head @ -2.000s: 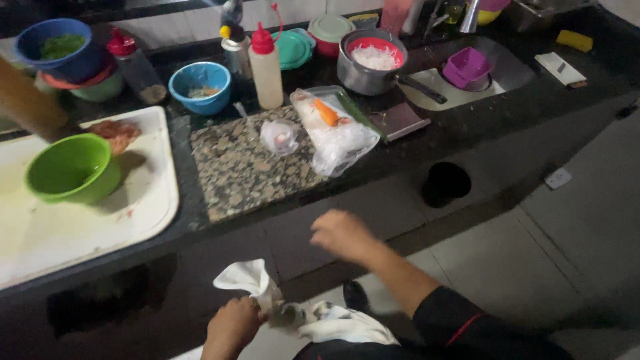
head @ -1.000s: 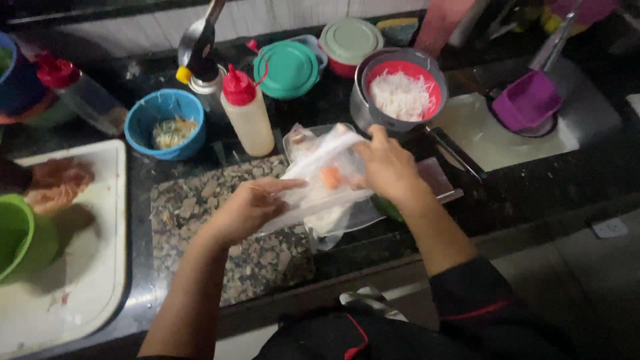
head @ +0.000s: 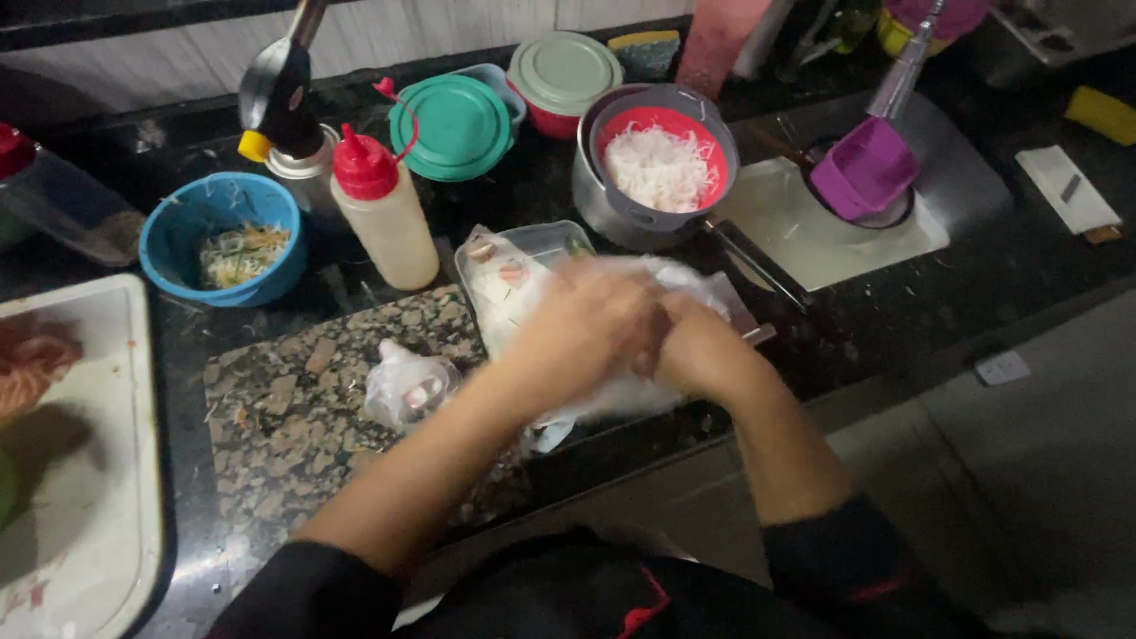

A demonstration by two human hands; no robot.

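My left hand (head: 590, 333) and my right hand (head: 701, 351) meet above the counter, both blurred by motion. Around and under them is a thin clear plastic bag (head: 621, 395); both hands seem to grip its gathered part between them. Behind my left hand, partly covered by it, a clear plastic container (head: 497, 284) holds white and pinkish food. A small knotted plastic bag (head: 410, 388) lies on the speckled granite slab (head: 293, 417), left of my hands. The carrot seen earlier is hidden.
A blue bowl (head: 222, 240), a squeeze bottle (head: 386, 213) with a red cap and a teal-lidded tub (head: 451, 127) stand behind. A pot (head: 612, 204) with white shreds has its handle (head: 759, 266) pointing forward, beside the sink (head: 932, 235). At left lies a white tray (head: 142, 382).
The white cloth that my left hand held two seconds ago is out of it. Both hands have come up to the plastic bag and drawn together over it, and the orange piece has gone from sight.
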